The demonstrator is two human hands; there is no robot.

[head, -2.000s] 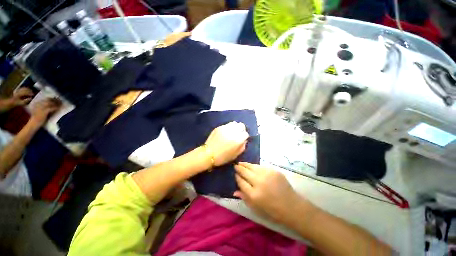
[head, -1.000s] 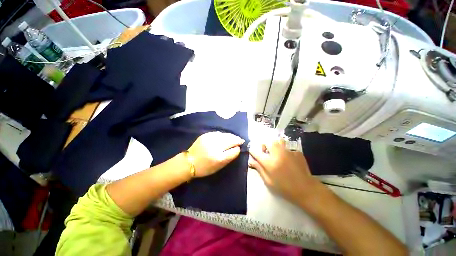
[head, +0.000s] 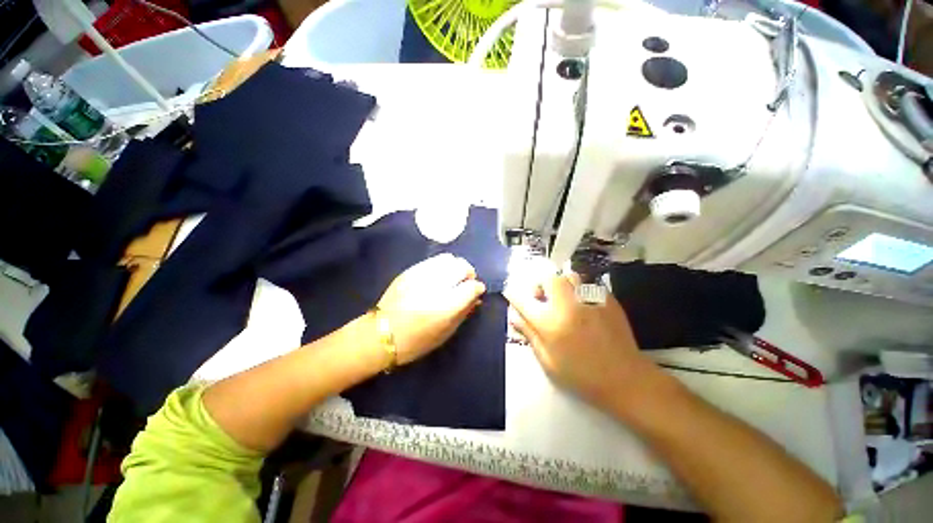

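Note:
A dark navy garment panel [head: 440, 383] lies flat on the machine table, with a curved cut-out at its back edge. My left hand [head: 430, 306] rests on it, fingertips pinching the cloth left of the needle area. My right hand [head: 568, 322] is at the panel's right edge beside the presser foot [head: 527, 245], its fingertips on the edge; glare hides the exact contact. The white sewing machine [head: 716, 153] stands behind. A small dark fabric piece [head: 685, 304] lies right of my right hand. Red-handled thread clippers [head: 783, 363] lie next to it.
Stacked navy panels [head: 266, 143] lie at the left over brown board [head: 148, 264]. Plastic bottles [head: 61, 100] and pale blue tubs [head: 348, 36] are behind. A green fan [head: 460, 26] stands at the back. A scrap tray [head: 895, 429] is far right. A ruler strip [head: 460, 446] edges the table.
Since two seconds ago, the panel and both hands have come up to the needle area, and the view has shifted. Over the last second, my left hand has moved slightly back from the panel's right edge.

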